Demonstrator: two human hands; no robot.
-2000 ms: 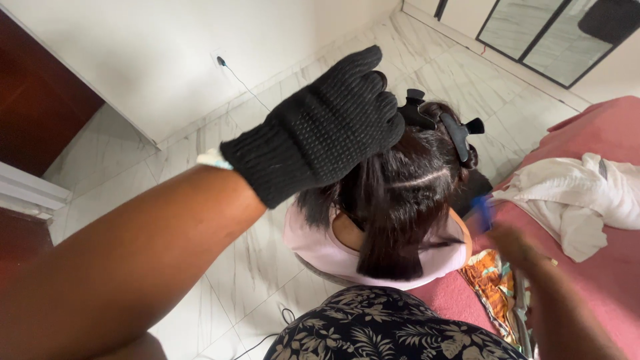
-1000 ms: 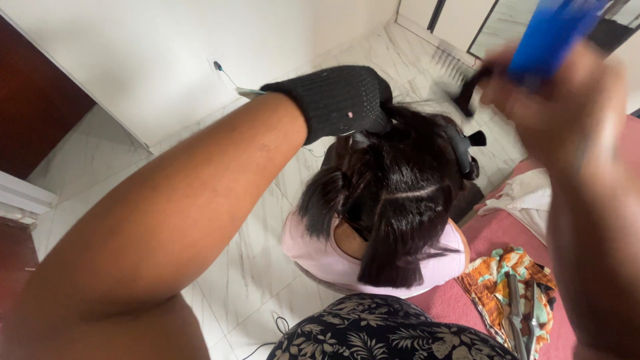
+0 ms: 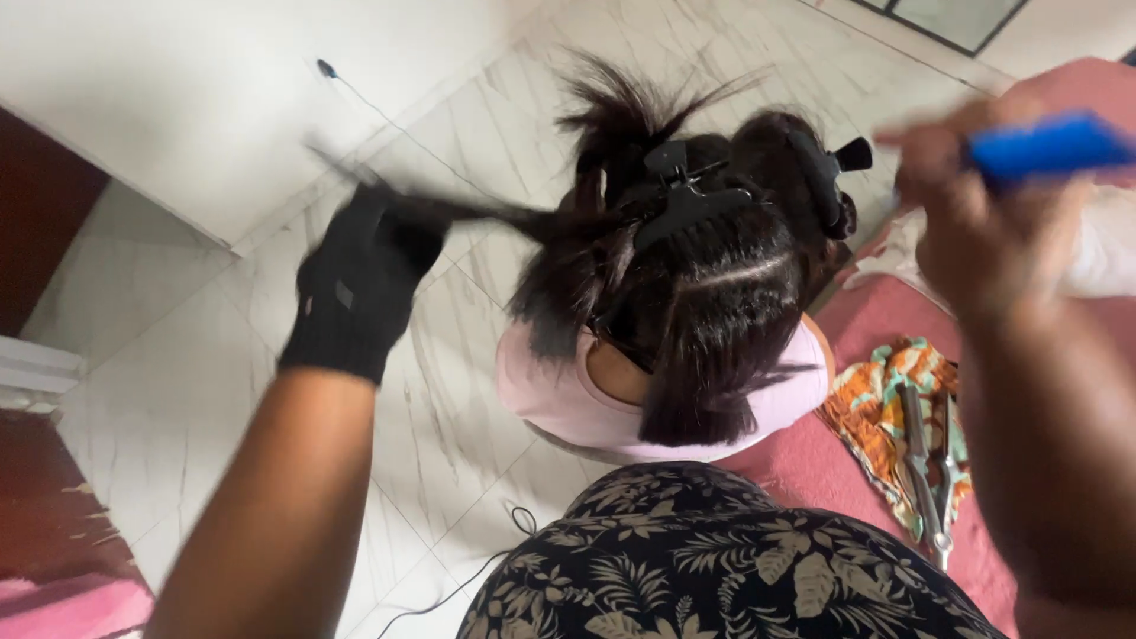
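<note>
My left hand (image 3: 368, 275), in a black knit glove, grips a strand of dark hair (image 3: 497, 213) and pulls it out to the left of a seated person's head. My bare right hand (image 3: 985, 195), blurred, holds a blue comb (image 3: 1052, 146) to the right of the head. A black claw clip (image 3: 688, 200) sits on top of the hair, and another black clip (image 3: 825, 177) holds a bunch on the right. A pale parting line crosses the crown, and a straight section (image 3: 710, 373) hangs over the person's pink top (image 3: 541, 382).
A flat iron (image 3: 927, 470) lies on an orange patterned cloth (image 3: 874, 390) on the pink bed cover (image 3: 803, 457). White fabric (image 3: 1092, 248) lies farther right. A thin cable (image 3: 444, 599) runs over the marble-look floor (image 3: 204, 417). A white wall (image 3: 222, 80) stands at the left.
My left hand has moved left, away from the head, with a strand stretched from it. The top claw clip, covered by my glove one second ago, shows fully. My right hand has come down from the upper right.
</note>
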